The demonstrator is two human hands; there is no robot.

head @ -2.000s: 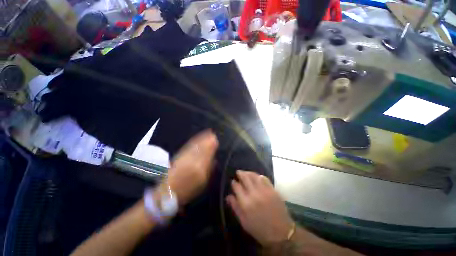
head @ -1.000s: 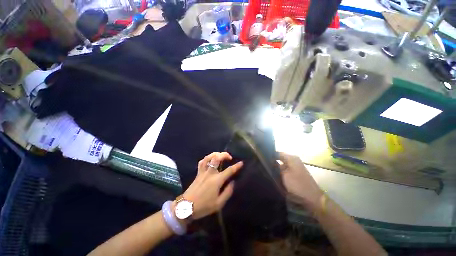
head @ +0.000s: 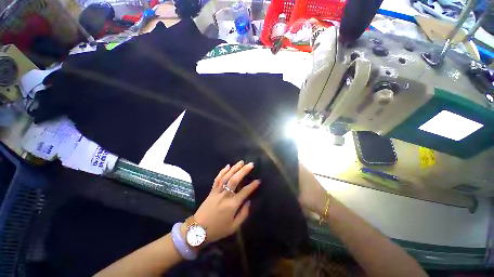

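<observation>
A black fabric panel lies flat on the white machine table and hangs over its front edge. My left hand lies on the panel with its fingers spread, palm down. My right hand is at the panel's right edge below the needle area; its fingertips are hidden, so its hold cannot be told. The sewing machine head stands at the right, with the needle lamp glowing at the cloth's right edge. A heap of black pieces lies at the left, against the panel.
A dark rounded rectangle, perhaps a phone, and a thin blue and yellow-green stick lie on the machine bed. A red basket and a bottle stand at the back. A blue crate is at lower left, near printed packaging.
Since the first frame the panel has spread flatter and reaches the needle area. My left hand has moved right and down onto it. My right hand has moved up and right to its edge.
</observation>
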